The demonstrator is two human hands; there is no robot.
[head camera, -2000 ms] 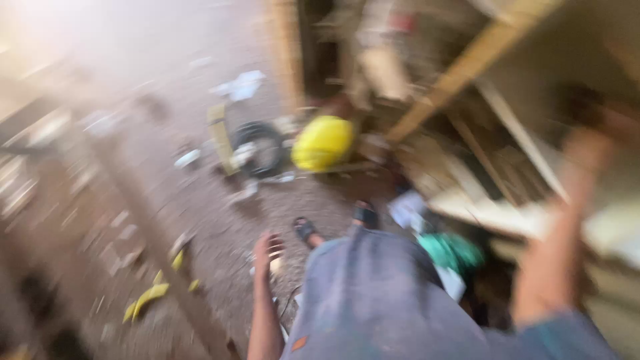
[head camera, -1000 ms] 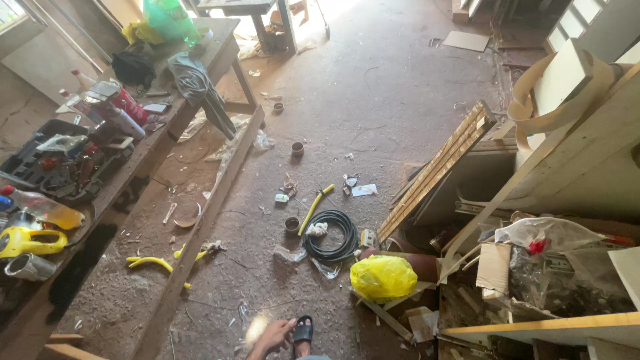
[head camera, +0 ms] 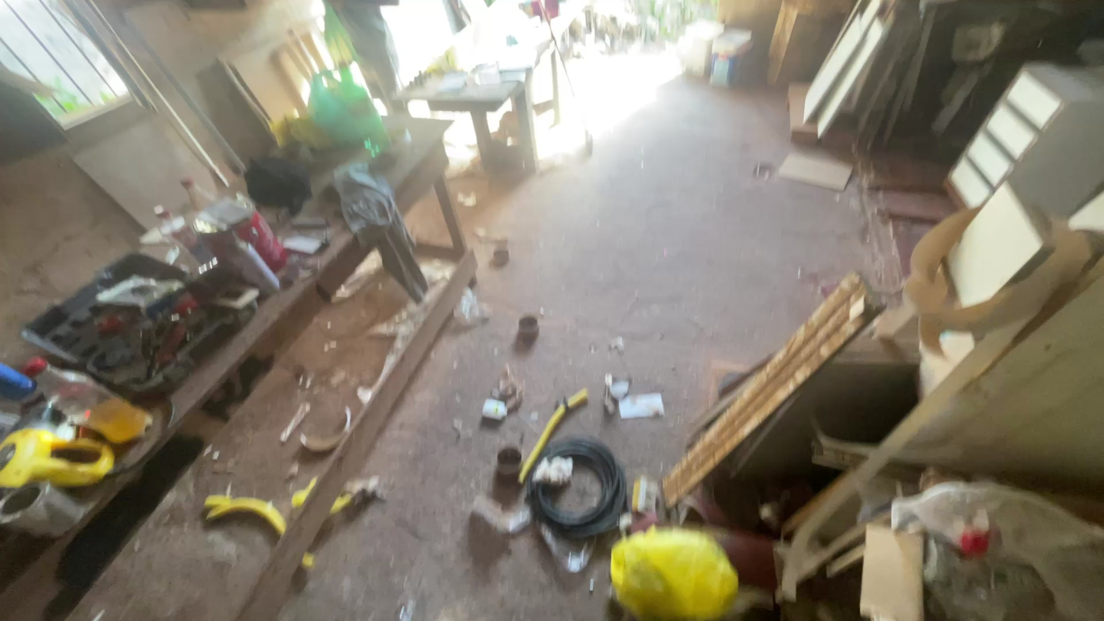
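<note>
Neither my left hand nor my right hand shows in the head view now. A coil of black hose or cable (head camera: 577, 488) lies on the dirty floor at the lower middle, with a length of yellow tube (head camera: 552, 431) beside it. Just right of the coil is a bulging yellow plastic bag (head camera: 674, 573), cut off by the bottom edge. More pieces of yellow tube (head camera: 246, 511) lie on the floor at the lower left, near a wooden beam. The picture is somewhat blurred.
A workbench at left carries an open tool case (head camera: 138, 323), bottles, a yellow tool (head camera: 56, 457) and a green plastic bag (head camera: 345, 108). A low wooden beam (head camera: 371, 414) runs beside it. Boards (head camera: 768, 388) lean at right, near a shelf with clutter. A small table (head camera: 474, 95) stands behind.
The hand and sandalled foot seen at the bottom edge one second ago are out of view. Two seconds ago both arms were in view. The view has tilted up.
</note>
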